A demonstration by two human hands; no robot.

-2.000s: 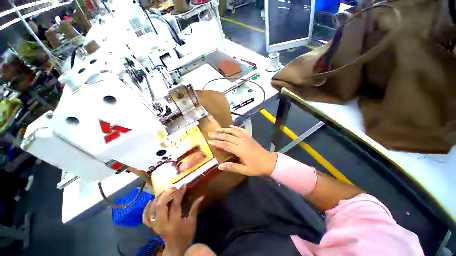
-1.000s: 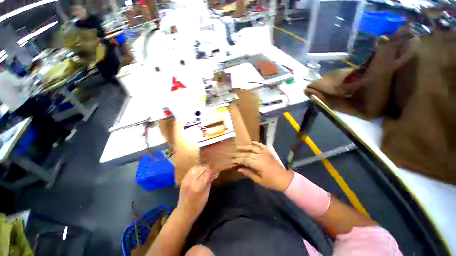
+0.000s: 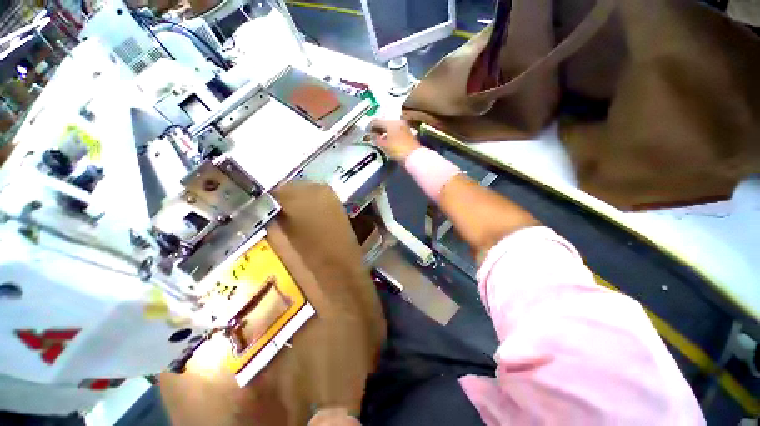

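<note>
The brown bag body (image 3: 333, 283) lies under the yellow template (image 3: 265, 304) and hangs over the front edge. A dark rectangular frame (image 3: 260, 316) sits in the template window around a reddish-brown area. The white sewing machine head (image 3: 75, 324) with a red logo is at the left. My right hand (image 3: 390, 140) is at the right edge of the machine table, fingers bent near a thin dark loop; whether it holds anything cannot be told. My left hand is not in view.
Reddish-brown patches (image 3: 315, 101) lie on the metal plate behind. Black snips (image 3: 358, 166) lie near my right hand. A screen (image 3: 408, 25) stands at the back. Large brown bags (image 3: 658, 108) lie on the side table (image 3: 667, 233) at the right.
My right hand has left the bag and reached out to the machine table's right edge. My left hand has gone out of view. The camera has turned, and the machine looks larger.
</note>
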